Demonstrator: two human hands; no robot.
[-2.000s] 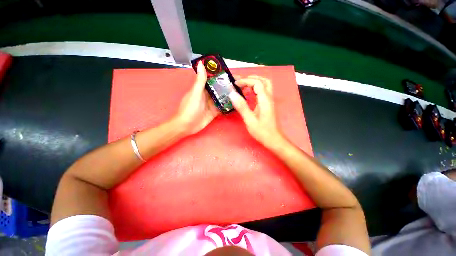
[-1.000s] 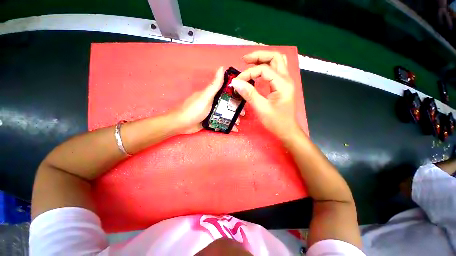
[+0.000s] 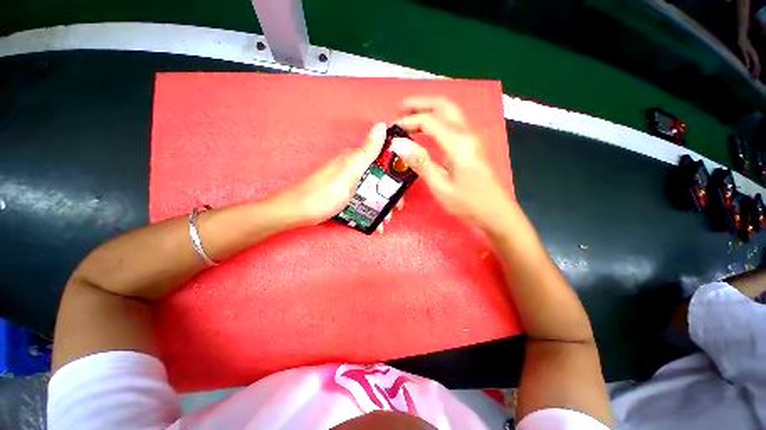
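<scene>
A black phone unit [image 3: 375, 193] with an open inside, green and silver, is held tilted above the red mat [image 3: 336, 294]. Its red end with a round yellow-gold part points up and right. My left hand [image 3: 340, 178] holds the unit along its left side, with fingertips showing past its right edge. My right hand [image 3: 458, 164] is over the red end, thumb and fingers close to it, partly blurred. Whether its fingertips pinch a small part cannot be told.
A green conveyor [image 3: 470, 59] runs beyond a white edge [image 3: 571, 122], with a metal post [image 3: 284, 34] at its near side. Several black units [image 3: 695, 183] stand at the right. A neighbour's sleeve [image 3: 726, 323] is at lower right.
Since the first frame the unit has swung to lean right and come nearer over the mat. My right hand has moved from its lower part to the red end. A conveyor unit has shifted left.
</scene>
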